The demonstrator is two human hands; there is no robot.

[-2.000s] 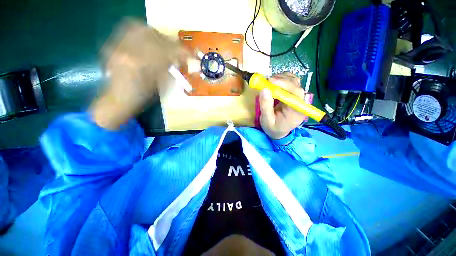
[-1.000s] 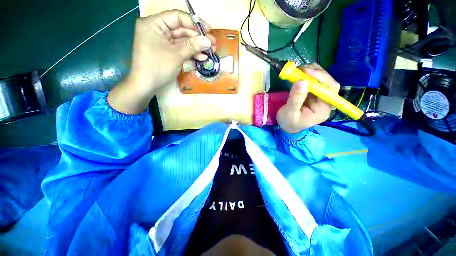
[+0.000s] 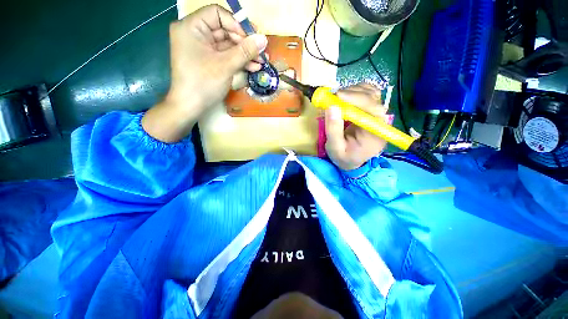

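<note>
My left hand (image 3: 208,65) pinches slim grey tweezers (image 3: 245,25) whose lower end reaches the far edge of the round black and silver workpiece (image 3: 263,80). The workpiece lies on the orange-brown fixture (image 3: 265,109). My right hand (image 3: 355,128) holds the yellow soldering iron (image 3: 367,121), its dark shaft pointing left with the tip at the workpiece's right edge. Whether the tip touches it cannot be told. The fixture sits on the pale base board (image 3: 261,140); my left fingers hide part of the fixture's far left side.
Solder wire (image 3: 112,45) runs from the silver spool (image 3: 23,118) at left to the board's far edge. A tip-cleaning tin (image 3: 373,15), looped black cable (image 3: 314,47), blue soldering station (image 3: 453,59) and fan (image 3: 540,134) stand beyond and right. A pink-red pad (image 3: 322,137) lies beside my right hand.
My left hand was blurred near the fixture, then came in with the tweezers at the workpiece. The iron was drawn off to the right and has moved back left to the workpiece.
</note>
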